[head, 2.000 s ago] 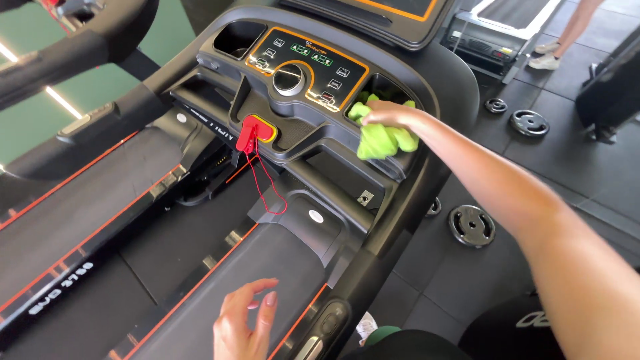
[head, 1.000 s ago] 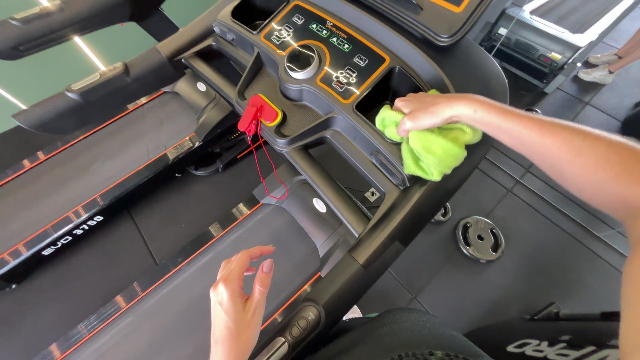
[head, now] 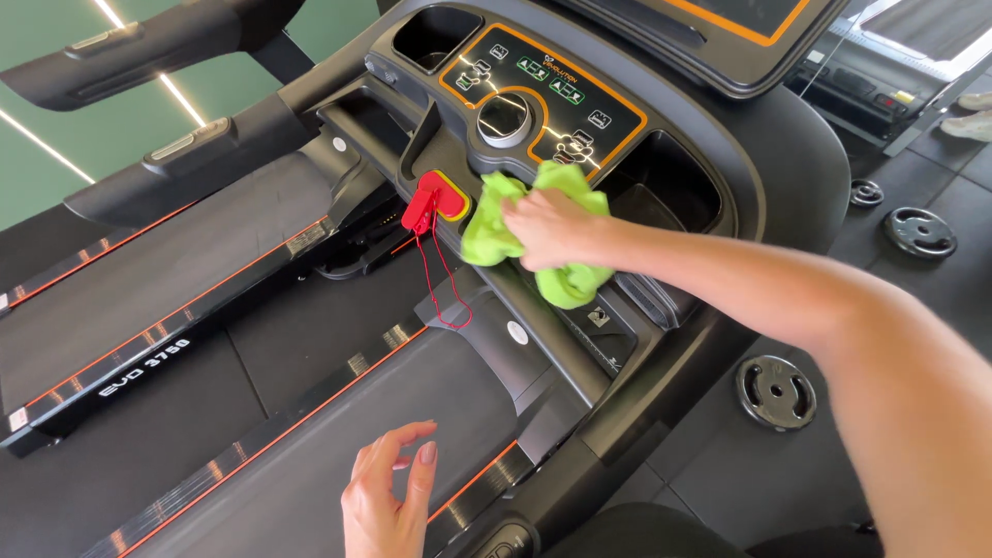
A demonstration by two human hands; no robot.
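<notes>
My right hand (head: 554, 229) grips a bright green cloth (head: 570, 287), pressed on the treadmill console's lower part, just below the control panel (head: 542, 77) and left of the right cup holder (head: 663, 186). A round silver-rimmed knob (head: 504, 118) sits above and left of the cloth. The red safety key (head: 438, 198) with its red cord hangs from the console, left of the cloth. Over the running belt (head: 341, 449), my left hand (head: 391, 492) is raised with fingers apart and holds nothing.
A second treadmill's belt (head: 178, 240) lies at the left. The near handrail (head: 620, 457) runs below my right arm. Several weight plates (head: 776, 392) lie on the dark floor at the right. A person's shoes (head: 969, 128) show at the right edge.
My right hand has moved the green cloth from the right cup holder's area leftward along the console, closer to the red safety key. My left hand stays open over the belt.
</notes>
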